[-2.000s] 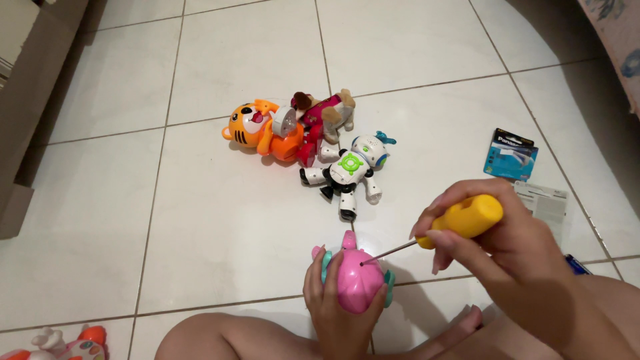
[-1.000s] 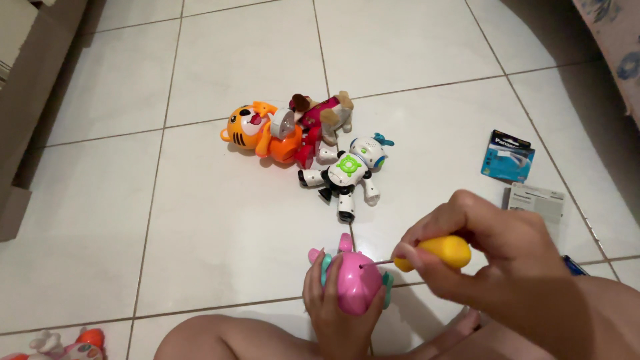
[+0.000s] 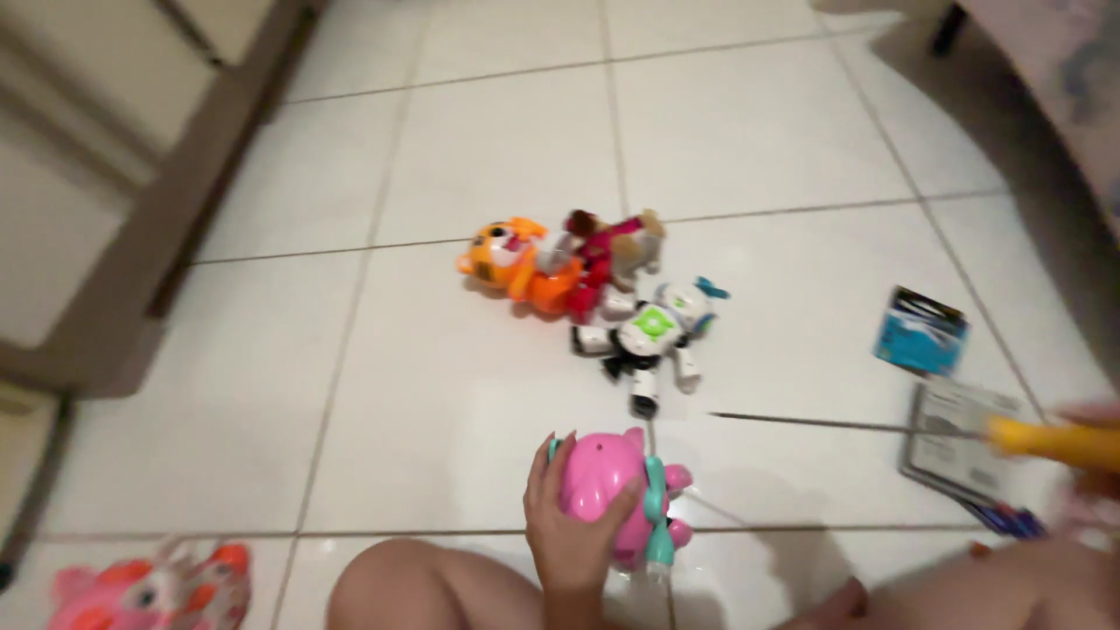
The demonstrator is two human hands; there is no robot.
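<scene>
My left hand (image 3: 573, 534) is wrapped around a pink plastic toy with teal parts (image 3: 604, 477), low in the middle of the view; a small dark hole shows on its rounded surface. At the right edge my right hand (image 3: 1098, 455), partly cut off and blurred, holds a screwdriver by its yellow handle (image 3: 1041, 440). The long thin shaft points left, its tip apart from the pink toy. Beyond the pink toy, a white robot-like toy with a green chest (image 3: 652, 324) lies on its back.
An orange tiger toy (image 3: 516, 267) and a red and tan toy (image 3: 612, 249) touch behind the white one. A blue and black package (image 3: 921, 332) and a grey one (image 3: 958, 437) lie right on the tiled floor. A pink-orange toy (image 3: 140, 595) sits lower left, furniture (image 3: 192, 201) upper left.
My right hand has moved right with the screwdriver, away from the pink toy. The toy has turned in my left hand, so its teal part now faces right. The view has shifted.
</scene>
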